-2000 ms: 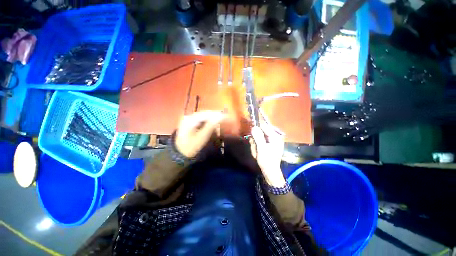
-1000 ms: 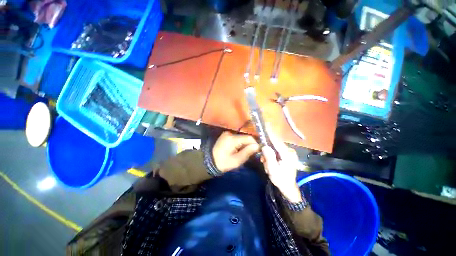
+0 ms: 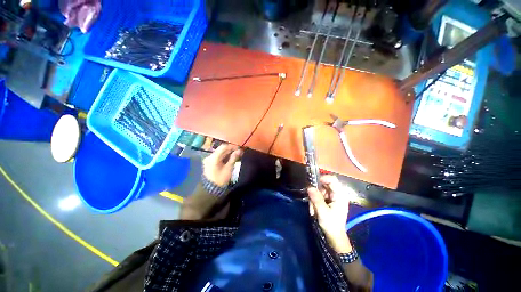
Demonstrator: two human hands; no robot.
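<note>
My left hand [image 3: 220,166] is at the board's front edge, its fingertips closed on the lower end of a thin black cable [image 3: 264,114]. That cable curves up across the orange-red board [image 3: 251,60]. My right hand [image 3: 330,204] holds the near end of a narrow silver loading bar [image 3: 310,151], whose far end lies over the board. Pliers [image 3: 341,124] lie open in a V right of the bar. Another cable [image 3: 237,77] lies across the board's upper left. A short dark piece [image 3: 276,137] lies between my hands.
Several cables [image 3: 317,54] stick out from the press over the board's back edge. Two blue baskets [image 3: 197,28] [image 3: 100,111] with cables stand left. A blue tray [image 3: 420,117] is right. Blue tubs [image 3: 443,251] [image 3: 137,191] stand on both sides below. More cables [image 3: 485,171] lie far right.
My left hand has moved left, away from the bar, and taken hold of the cable's lower end, which now bends. The right hand still holds the bar. The camera view has turned.
</note>
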